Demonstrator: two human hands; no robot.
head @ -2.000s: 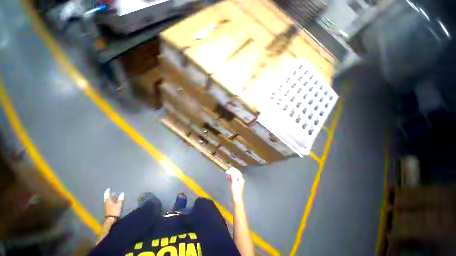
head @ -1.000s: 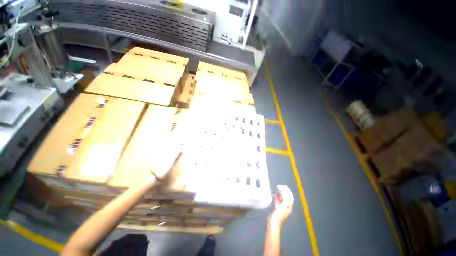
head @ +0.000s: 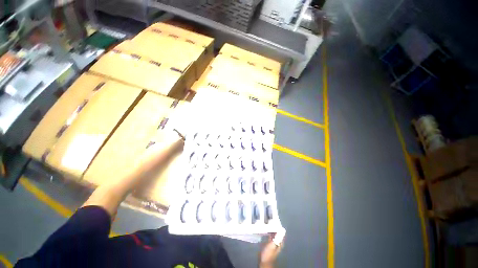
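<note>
A white packing tray (head: 225, 172) with rows of pockets holding dark curved parts is close in front of me, its near edge by my body. The far part of the tray is washed out by glare. My right hand (head: 275, 242), with white coverings on the fingers, grips the near right corner. My left hand (head: 181, 118) is at the far left edge; its fingers blend into the glare, but it appears to hold the tray. Sealed cartons (head: 76, 125) with printed tape lie beneath and beyond.
A grey bench (head: 31, 99) with equipment stands at the left. A grey metal machine (head: 220, 15) is behind the cartons. On the right are a floor aisle with yellow lines (head: 328, 199), brown cartons (head: 453, 172) and a blue-framed cart (head: 414, 57).
The tray has come off the carton tops towards my body. My right hand has moved from beside the tray onto its near corner. My left hand has moved to the far left edge.
</note>
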